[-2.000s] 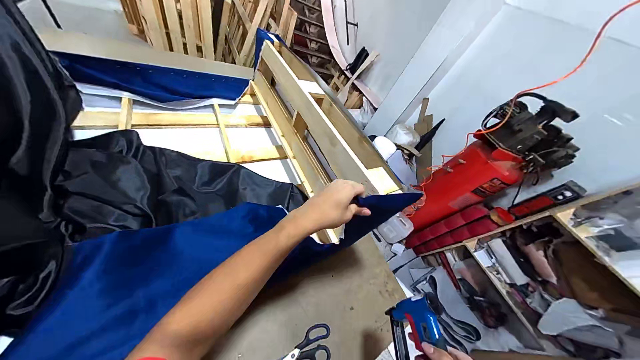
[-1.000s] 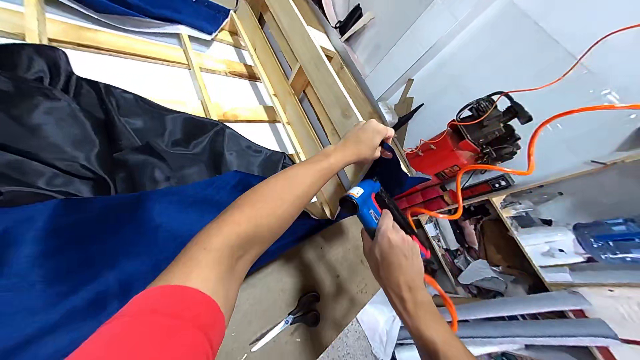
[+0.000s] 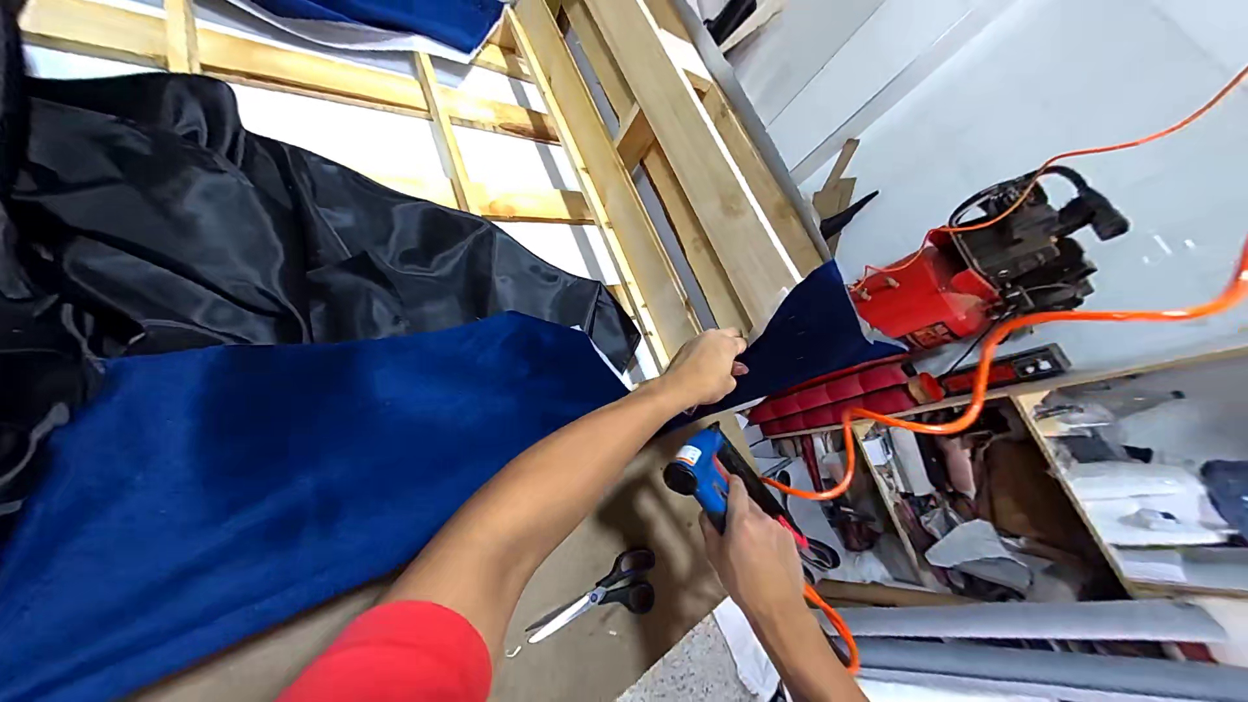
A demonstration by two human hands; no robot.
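My left hand (image 3: 704, 369) grips the edge of the blue fabric (image 3: 370, 439) at the corner of a wooden frame (image 3: 682, 185); the fabric's dark blue end spreads to the right over that corner. Just below it, my right hand (image 3: 749, 546) is closed round the handle of a blue pneumatic staple gun (image 3: 710, 473), with an orange air hose (image 3: 985, 361) trailing from it. The gun's tip is near the frame's lower edge; whether it touches is unclear. Black lining fabric (image 3: 244, 214) lies bunched over the frame's left part.
Black-handled scissors (image 3: 597, 595) lie on the brown surface (image 3: 546, 653) left of my right hand. A red air compressor (image 3: 926, 302) stands by the wall at the right. Below it are shelves (image 3: 1063, 487) crowded with materials, and grey rolls (image 3: 1024, 624) lie at the lower right.
Two seconds ago the staple gun was low at the right, away from the frame; it is now beside the corner, close to my left hand. My left hand keeps hold of the blue fabric. The view has shifted.
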